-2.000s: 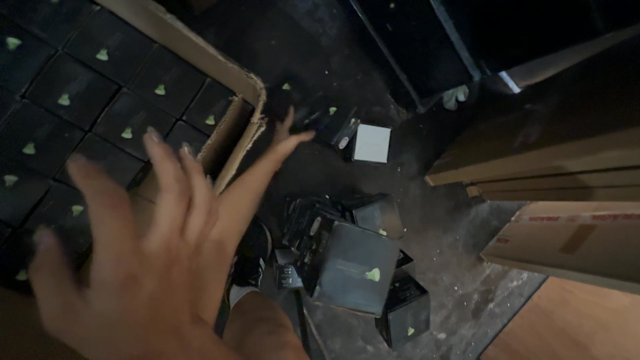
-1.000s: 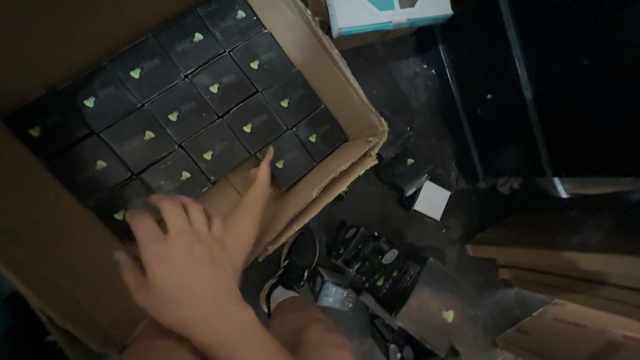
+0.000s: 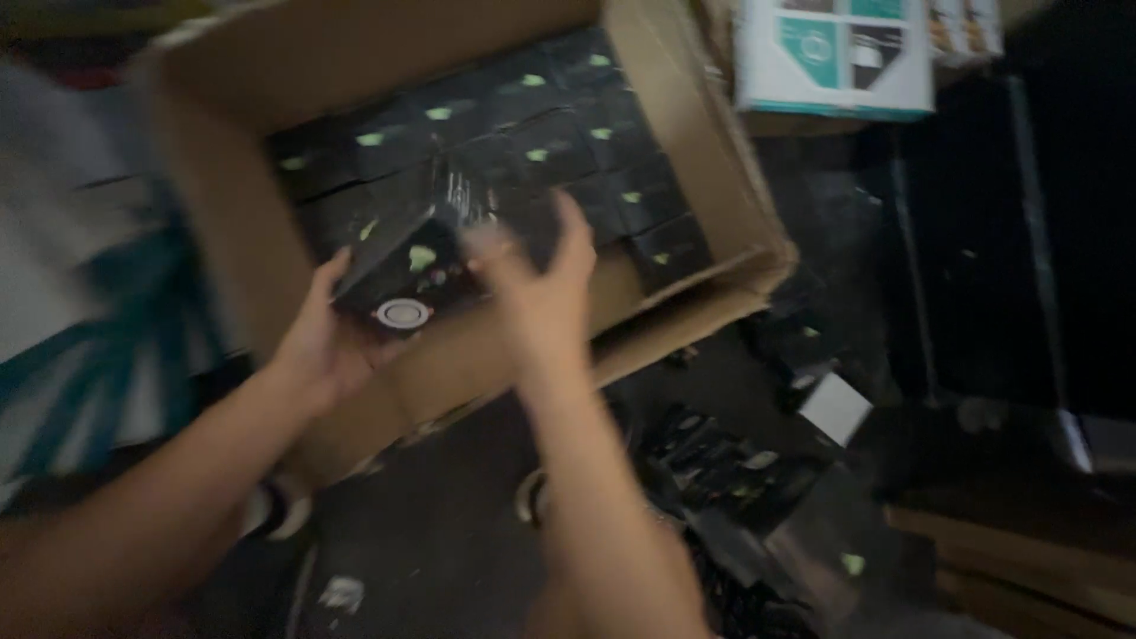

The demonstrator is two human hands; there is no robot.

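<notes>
A black product box (image 3: 413,266) with a green mark and a round white picture on its side is tilted over the near left part of a large open cardboard carton (image 3: 719,169). My left hand (image 3: 333,342) grips its left and lower side. At its right side is my right hand (image 3: 537,271), blurred, with thumb and fingers spread; whether its fingertips touch the box I cannot tell. Rows of similar black boxes (image 3: 537,155), each with a green mark, fill much of the carton.
Black boxes (image 3: 745,479) lie jumbled on the dark floor right of my right forearm, near a small white box (image 3: 835,409). A white and teal box (image 3: 834,62) stands beyond the carton. Flat cardboard boxes (image 3: 1029,550) are at the lower right, a teal-patterned white surface (image 3: 115,355) at the left.
My left hand is now on a black box tilted over the others in the carton. My right hand has its fingers spread beside that box. The view has shifted, showing more of the carton.
</notes>
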